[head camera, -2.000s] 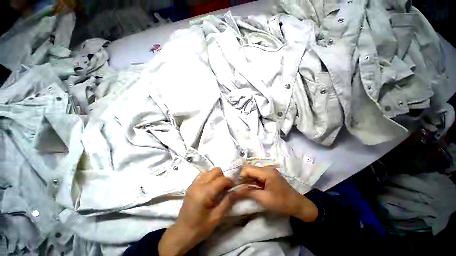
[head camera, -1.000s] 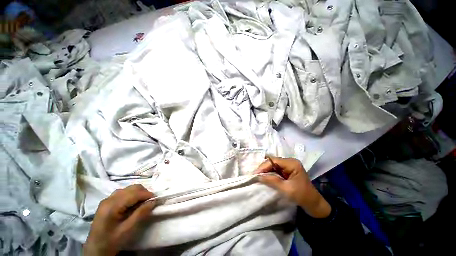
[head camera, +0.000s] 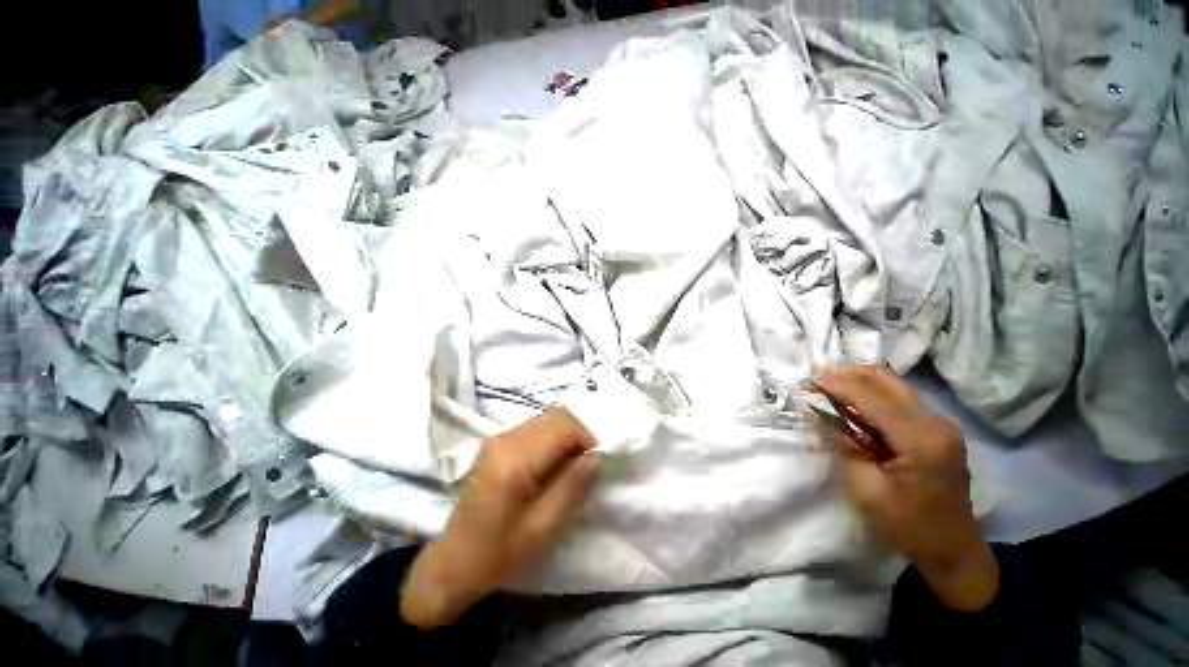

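The pale denim jacket (head camera: 704,508) lies over the table edge in front of me, its metal buttons showing behind my hands. My left hand (head camera: 522,502) is slightly blurred and pinches the jacket's cloth at the left. My right hand (head camera: 906,469) is at the right of the same stretch of cloth and holds the thread snips (head camera: 850,427), their small dark pointed blades sticking out past the fingers toward the upper left. Whether the right fingertips also grip cloth is blurred.
Heaped pale jackets (head camera: 196,287) lie on the left and another heap (head camera: 1121,261) on the right of the white table (head camera: 502,81). A small red and dark scrap (head camera: 565,85) lies near the back. A person in blue (head camera: 248,26) is at the top left.
The view has swung left, so the table shifts rightward. My hands were together, then moved apart along the cloth. The snips' blades now show more clearly in my right hand.
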